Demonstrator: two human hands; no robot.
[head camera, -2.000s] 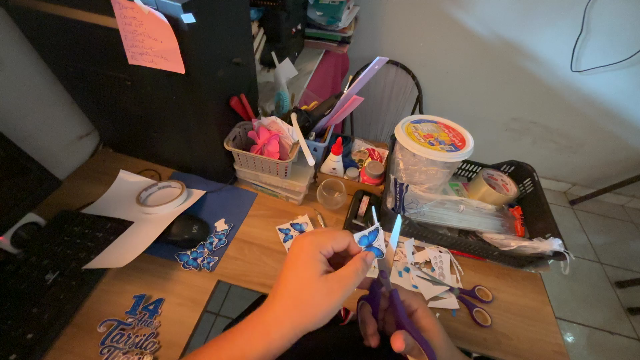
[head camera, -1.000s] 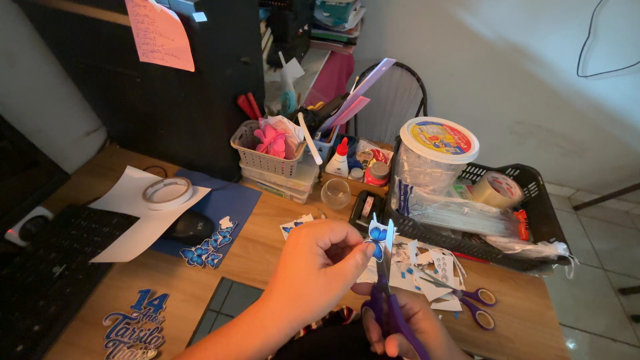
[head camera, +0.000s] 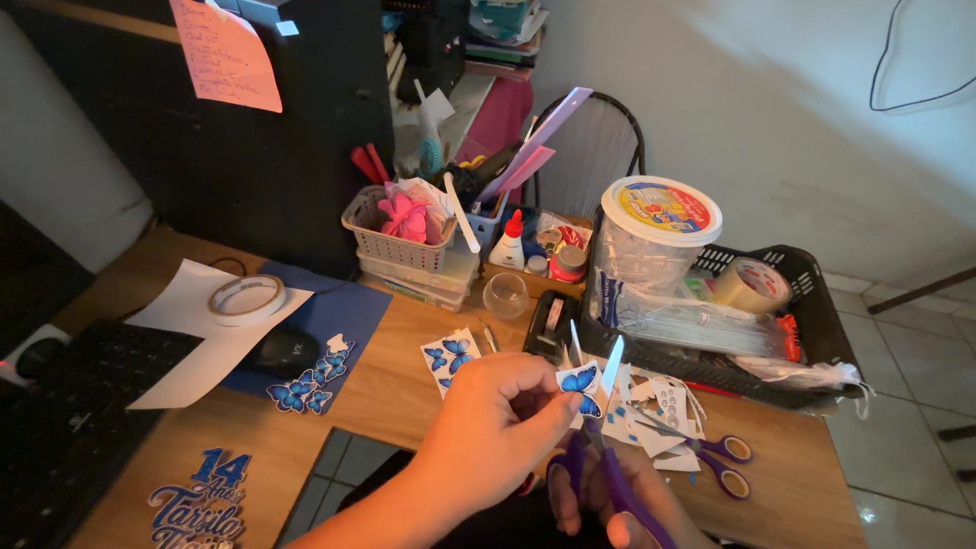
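My left hand (head camera: 503, 427) pinches a small paper cutout of a blue butterfly (head camera: 583, 387) between thumb and fingertips. Purple-handled scissors (head camera: 595, 435) are in my right hand (head camera: 633, 488), their blades spread and pointing up, one blade along the cutout's right edge. Behind my left hand lies a white sheet with printed blue butterflies (head camera: 450, 358). Several cut butterflies (head camera: 305, 389) rest on the blue mouse mat at the left. White paper scraps (head camera: 663, 415) lie to the right of my hands, with a second pair of purple-handled scissors (head camera: 724, 457) on them.
A black plastic basket (head camera: 831, 328) holds packing tape and bagged sticks, beside a lidded clear tub (head camera: 648, 252). A stapler (head camera: 547, 324), a small clear cup (head camera: 505, 296), a glue bottle (head camera: 508, 245) and a basket (head camera: 400, 244) stand behind my hands. A tape roll (head camera: 246, 299) and keyboard (head camera: 69, 412) are left.
The scissor blades, close together around the butterfly one second ago, are now spread apart. The butterfly cutout has turned in my left fingers.
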